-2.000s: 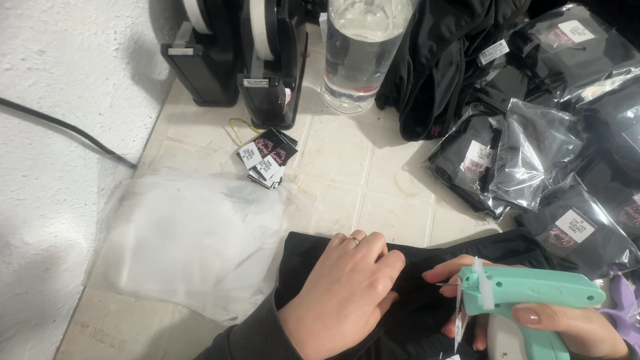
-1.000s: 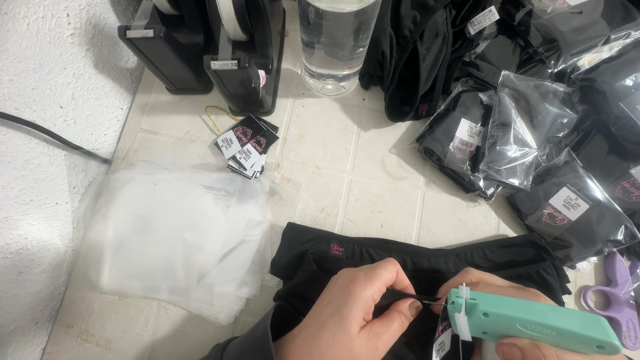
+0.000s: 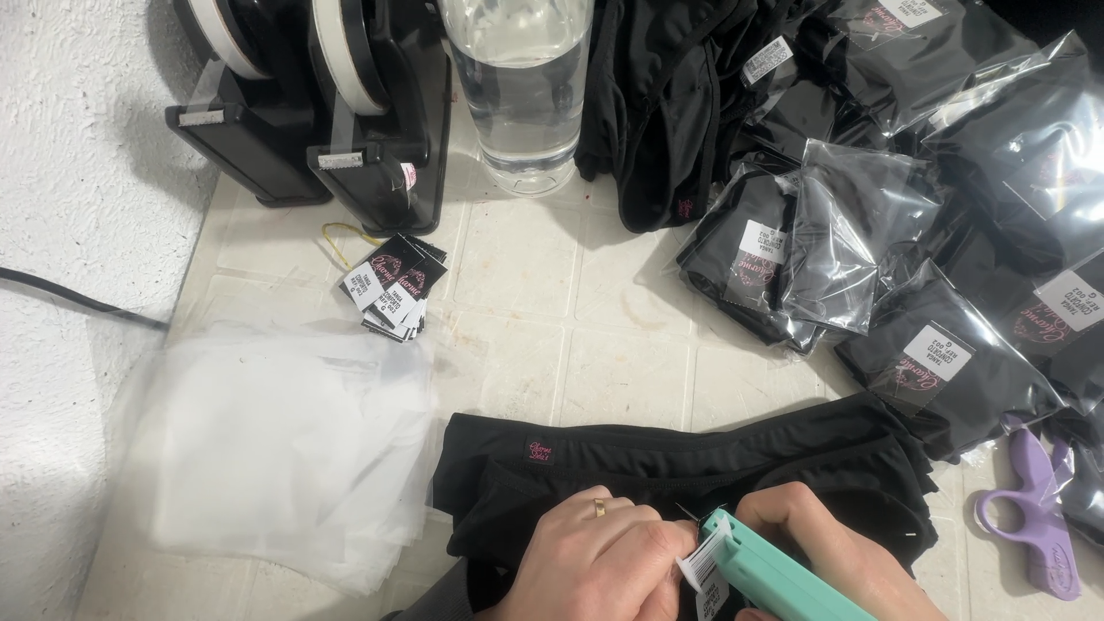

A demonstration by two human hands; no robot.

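A green tagging gun (image 3: pixel 780 569) with a strip of white plastic fasteners (image 3: pixel 703 559) is gripped by my right hand (image 3: pixel 828 535). Its thin needle reaches the fabric at my left fingers. My left hand (image 3: pixel 595 561) pinches the edge of a black garment (image 3: pixel 681 457), which lies on the tabletop with a small pink logo near its upper left. Below the gun's nose a printed hang tag (image 3: pixel 712 597) shows between the hands. Parts of both hands are cut off by the lower edge of the view.
Clear plastic bags (image 3: pixel 285 457) lie left, below a pile of hang tags (image 3: pixel 395 285). Two tape dispensers (image 3: pixel 379 172) and a glass of water (image 3: pixel 522 103) stand behind. Bagged black garments (image 3: pixel 940 362), an unbagged black garment (image 3: pixel 660 112) and purple scissors (image 3: pixel 1031 517) are at right.
The tagging gun has moved in against my left fingers, where two seconds ago it was apart from them. My left hand now pinches the fabric instead of lying over it.
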